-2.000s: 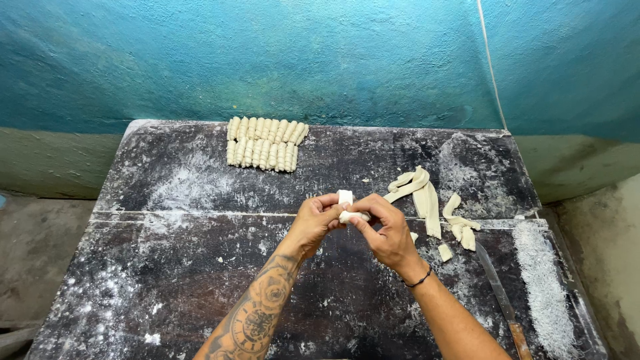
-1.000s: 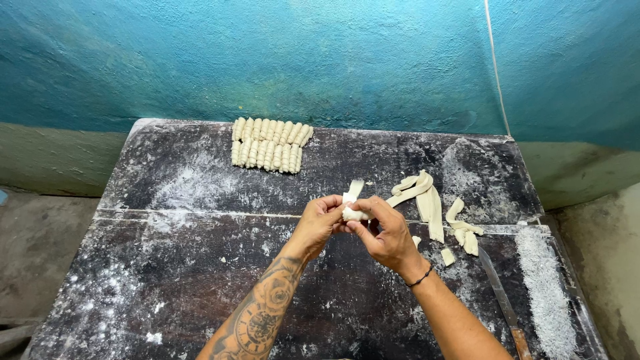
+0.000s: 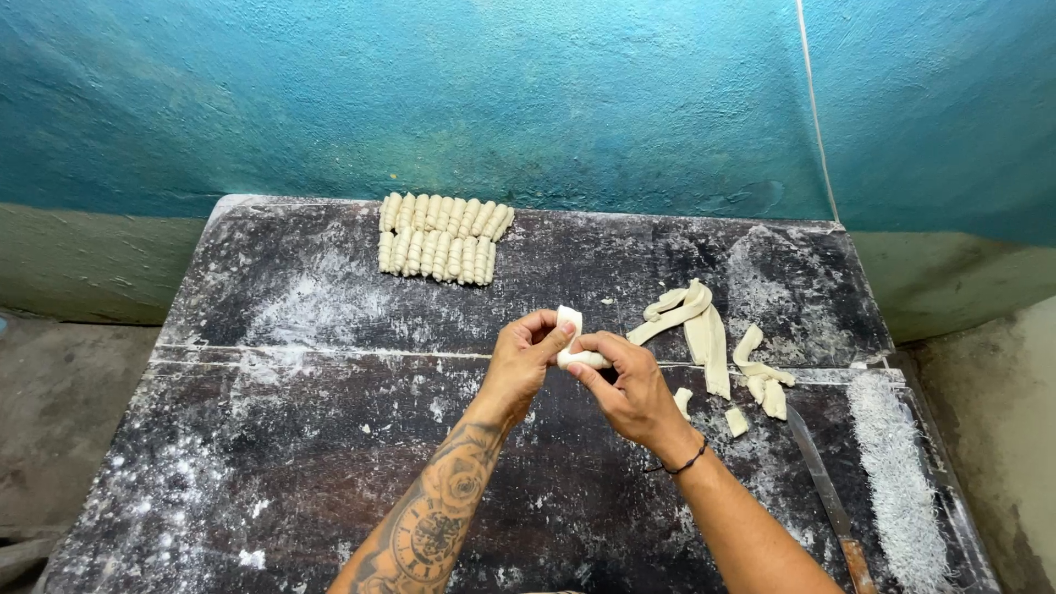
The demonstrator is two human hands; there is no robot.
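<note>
My left hand (image 3: pixel 528 351) pinches the upright end of a dough strip (image 3: pixel 569 318) between thumb and fingers, above the middle of the floured table. My right hand (image 3: pixel 627 384) grips the coiled lower part of the same strip, which looks wrapped around something hidden inside. Long dough strips (image 3: pixel 705 338) lie in a loose heap to the right of my hands. Shorter dough scraps (image 3: pixel 767 388) and a small square dough piece (image 3: pixel 737 421) rest nearer the knife. Two rows of spiral-wrapped dough rolls (image 3: pixel 437 239) sit side by side at the table's back edge.
A long knife (image 3: pixel 817 462) with a wooden handle lies at the right, its blade pointing away. Beside it runs a band of white, shredded-looking material (image 3: pixel 895 478). The dark wooden table (image 3: pixel 330 462) has a seam across it and meets a blue wall (image 3: pixel 511 99) behind.
The upright strip end between my hands looks shorter than one second ago, and my fingers have shifted around the coil. The rows of rolls and the knife have stayed in place.
</note>
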